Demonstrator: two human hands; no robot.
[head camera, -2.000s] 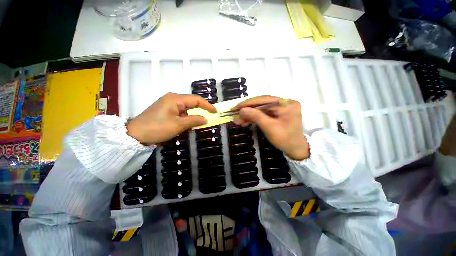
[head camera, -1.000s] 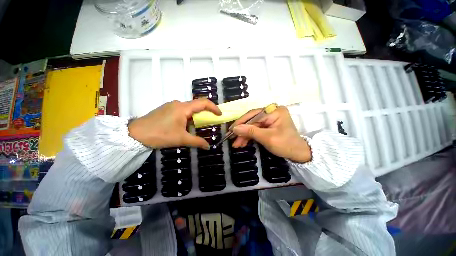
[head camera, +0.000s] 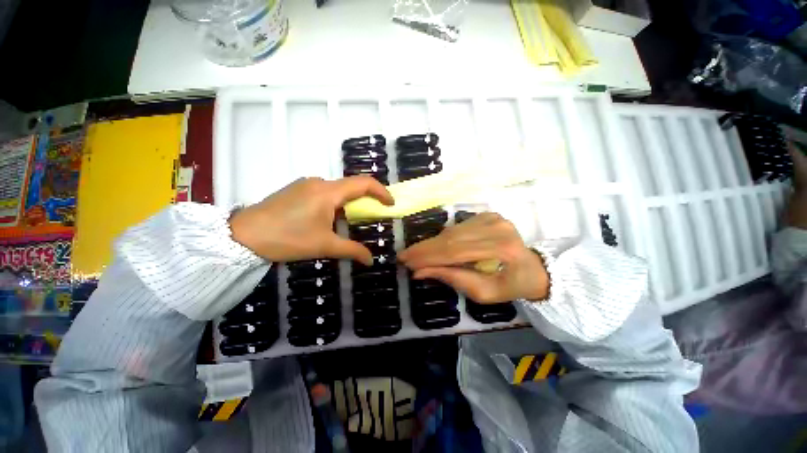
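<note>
Glossy black elongated parts (head camera: 376, 292) lie stacked in columns in a white tray (head camera: 305, 124). Some carry a small white mark. My left hand (head camera: 296, 221) holds the end of a pale yellow strip (head camera: 434, 192) that lies across the columns. Its thumb tip is at a black part in the middle column. My right hand (head camera: 482, 258) is at that column's right edge, fingertips close to the same part. A bit of the yellowish grip of the tweezers (head camera: 488, 265) shows in this hand; the metal tips are hidden.
A second white tray (head camera: 690, 212) with black parts adjoins at right, near another person's hand and sleeve. A small dark cluster (head camera: 607, 230) lies at the right of my tray. Behind are a clear tub (head camera: 239, 35), a clear bag and yellow strips (head camera: 553, 35). A yellow sheet (head camera: 131, 195) lies left.
My right hand has come down from the yellow strip to the middle column, and the tweezers have turned back into the hand. My left thumb has moved down off the strip to a part.
</note>
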